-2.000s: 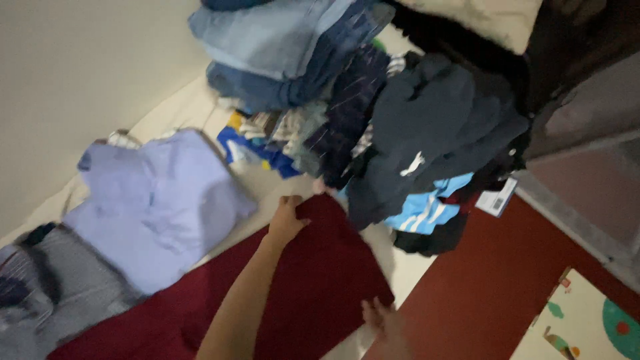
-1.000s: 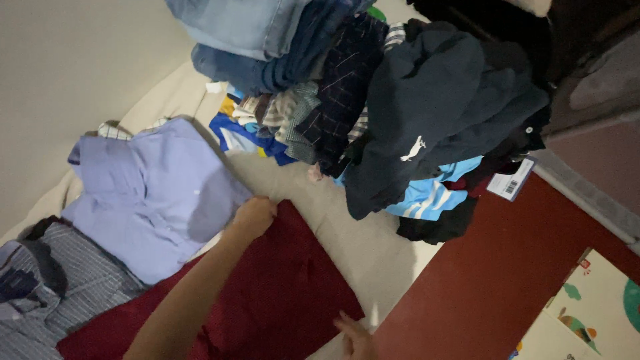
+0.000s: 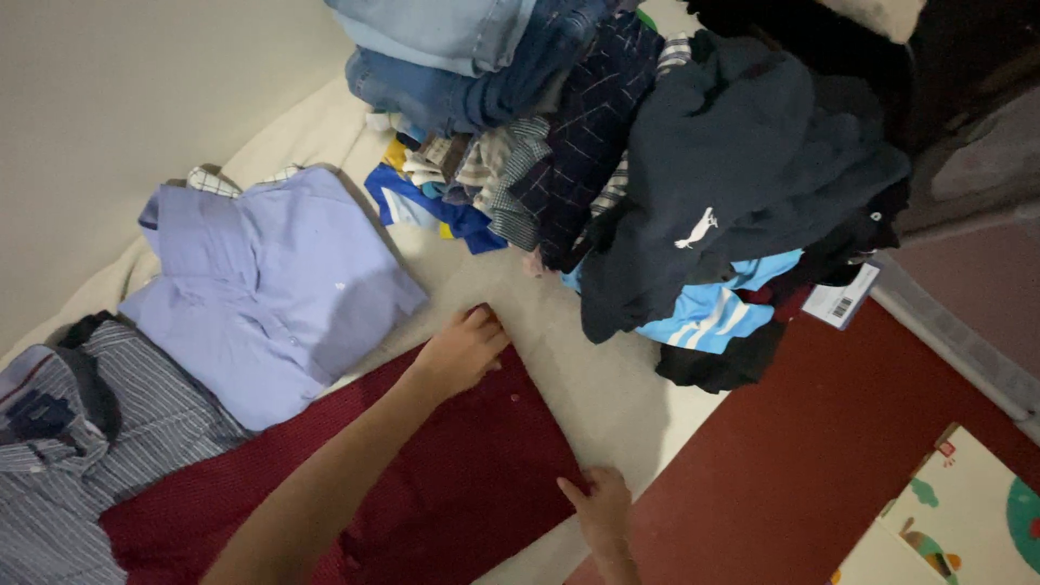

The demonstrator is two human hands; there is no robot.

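A dark red knitted garment [image 3: 455, 455] lies flat on the cream bed cover [image 3: 585, 366]. My left hand [image 3: 467, 349] has its fingers curled on the garment's far corner, pinching the cloth. At the near right corner is my right hand [image 3: 601, 500], its thumb on the edge and its other fingers partly hidden, so its hold is unclear. Left of the red garment lies a folded lavender shirt [image 3: 284, 284], and a grey striped collared shirt [image 3: 154, 406] lies partly beside it at the lower left.
Beyond my hands stand piles of clothes: folded blue jeans [image 3: 463, 81], a dark navy garment [image 3: 731, 162] and light blue striped cloth [image 3: 707, 317]. A card with a barcode [image 3: 842, 296] hangs by the bed edge. A printed mat [image 3: 942, 512] lies on the red floor [image 3: 731, 479].
Both hands stay by the same edge of the red garment. My right hand, blurred off the corner two seconds ago, is now at it. The view has shifted somewhat.
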